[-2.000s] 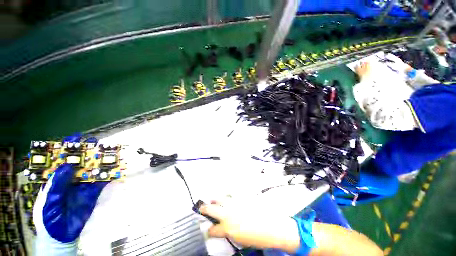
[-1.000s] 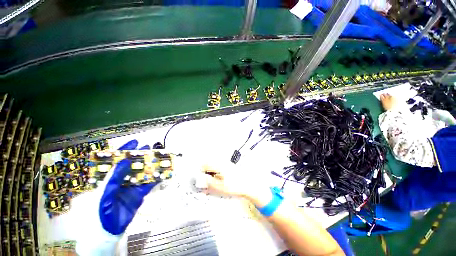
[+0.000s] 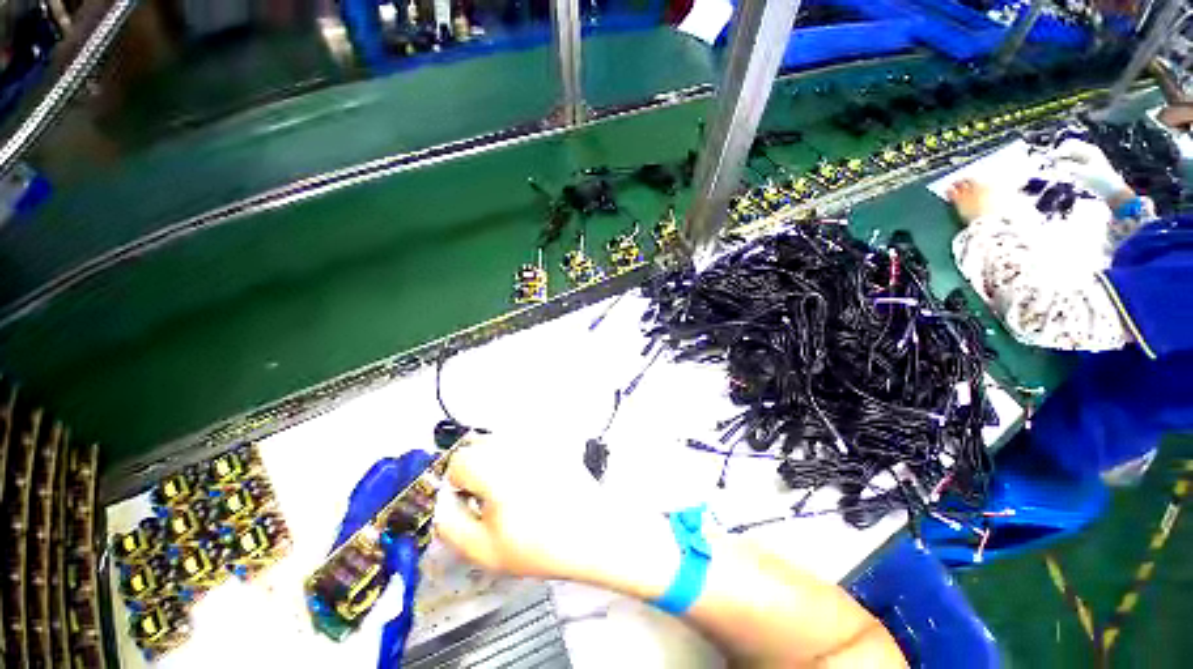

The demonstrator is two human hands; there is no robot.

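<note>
My left hand (image 3: pixel 400 549), in a white and blue glove, holds a board panel (image 3: pixel 351 575) at the lower left. The panel is a strip of joined boards, now tilted, with its far end up to the right. My right hand (image 3: pixel 487 512), with a blue wristband (image 3: pixel 687 559), grips that far end. A black cable (image 3: pixel 449 392) lies on the bench just behind the hands. Another small black lead (image 3: pixel 597 454) lies to the right of them. My right fingertips are partly hidden.
A group of boards (image 3: pixel 196 542) lies at the bench's left. Stacked board trays (image 3: pixel 50 523) stand far left. A large cable pile (image 3: pixel 837 353) lies right. Behind runs the green conveyor belt (image 3: pixel 327 281) with single boards and a metal post (image 3: pixel 739 131). Another person's sleeve (image 3: pixel 1034 281) is at right.
The panel has gone from level to tilted and been drawn nearer. My right hand has moved left onto its far end. The camera view has shifted.
</note>
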